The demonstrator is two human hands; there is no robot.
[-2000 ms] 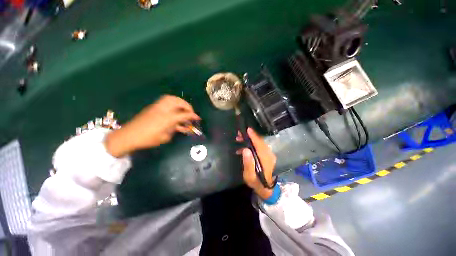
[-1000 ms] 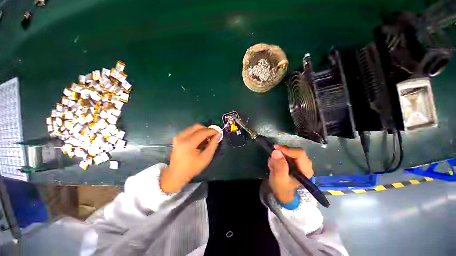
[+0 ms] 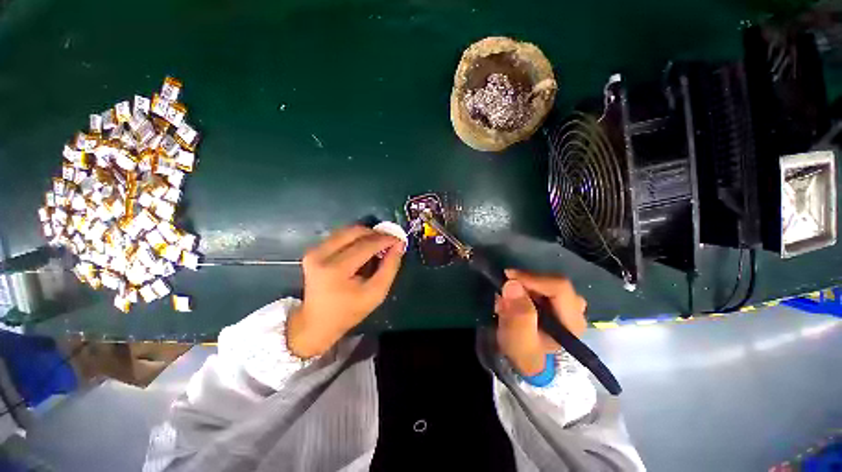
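My right hand [image 3: 538,318] holds the black soldering iron [image 3: 572,346], its metal tip pointing up-left onto a small dark circuit board [image 3: 439,247] with orange and white spots. The board lies on the green bench in front of me. My left hand [image 3: 349,281] is just left of the board, thumb and forefinger pinched by a small white disc [image 3: 391,230]. A thin silvery wire [image 3: 249,263] runs from the left to this hand. Whether a fixture sits under the board I cannot tell.
A loose pile of small silver-white and orange cells [image 3: 129,198] lies at left. The round tan cleaning pot [image 3: 469,122] stands beyond the board. The black fume fan [image 3: 637,184] and pale lamp [image 3: 806,205] stand at right on the green bench [image 3: 305,55].
Since two seconds ago, the iron has left the pot and both hands have come together at the board. Over the last second the hands have stayed there while the view has shifted slightly.
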